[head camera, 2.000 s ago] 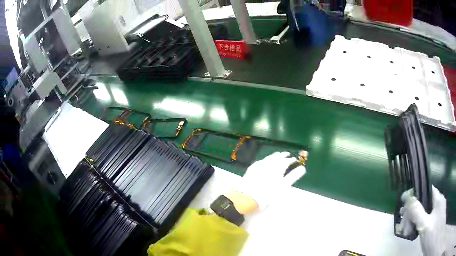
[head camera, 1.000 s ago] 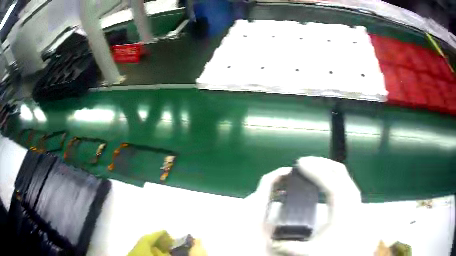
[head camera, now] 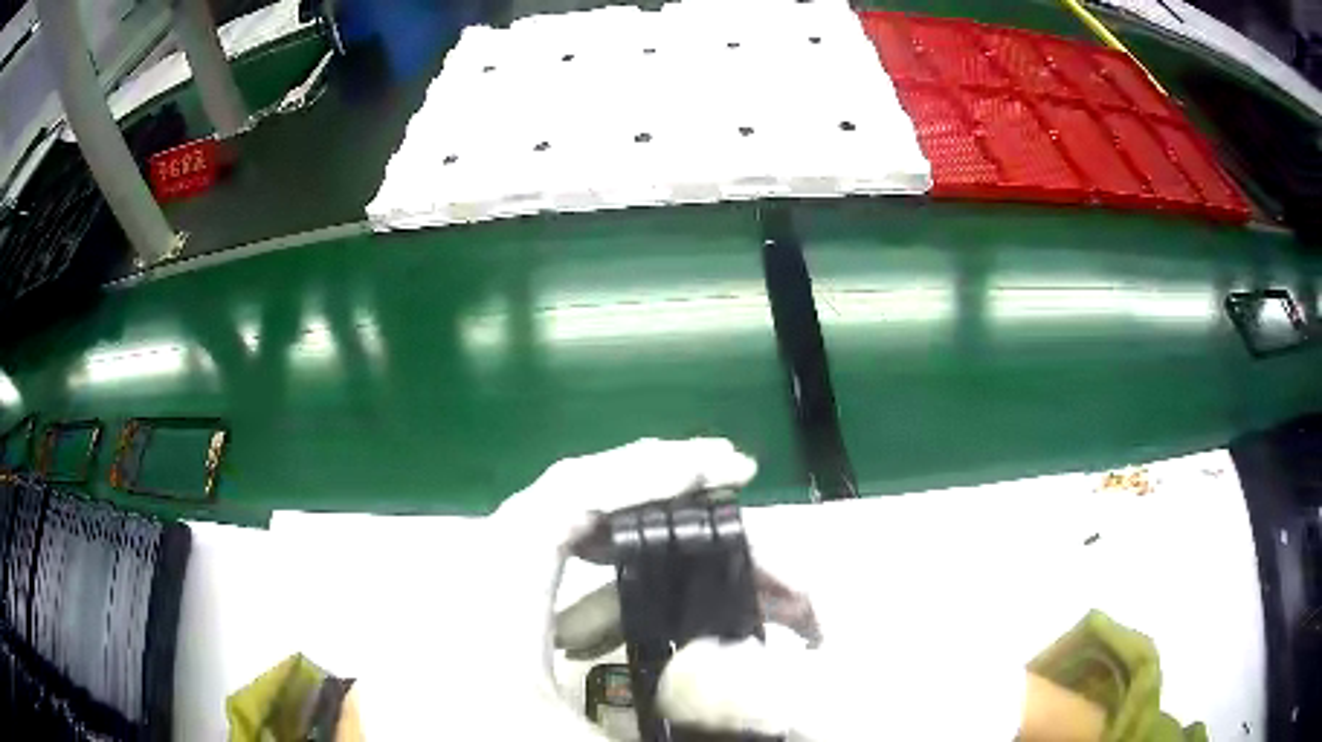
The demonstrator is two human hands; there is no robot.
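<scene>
Several black phone middle frames (head camera: 682, 573) are held together in a stack, on end, low in the middle of the view. My left hand (head camera: 580, 558), in a white glove, wraps around the stack from the left and over its top. My right hand (head camera: 768, 681), also in a white glove, is closed on the lower right of the stack. The gloves partly hide the stack. A small dark frame corner (head camera: 612, 687) shows below, between the gloves; I cannot tell if it is held.
Green conveyor belt (head camera: 609, 377) with frames (head camera: 171, 458) at left and one at far right (head camera: 1269, 322). White moulded tray (head camera: 653, 109) and red tray (head camera: 1044, 116) beyond. Packed frames (head camera: 80, 609) at left, black tray (head camera: 1298, 580) at right, orange bits (head camera: 1127, 481) on the white foam sheet (head camera: 928, 551).
The view has turned right. The frames, held in my right hand at first, are now between both hands. My left hand has left the belt frames and come to the stack.
</scene>
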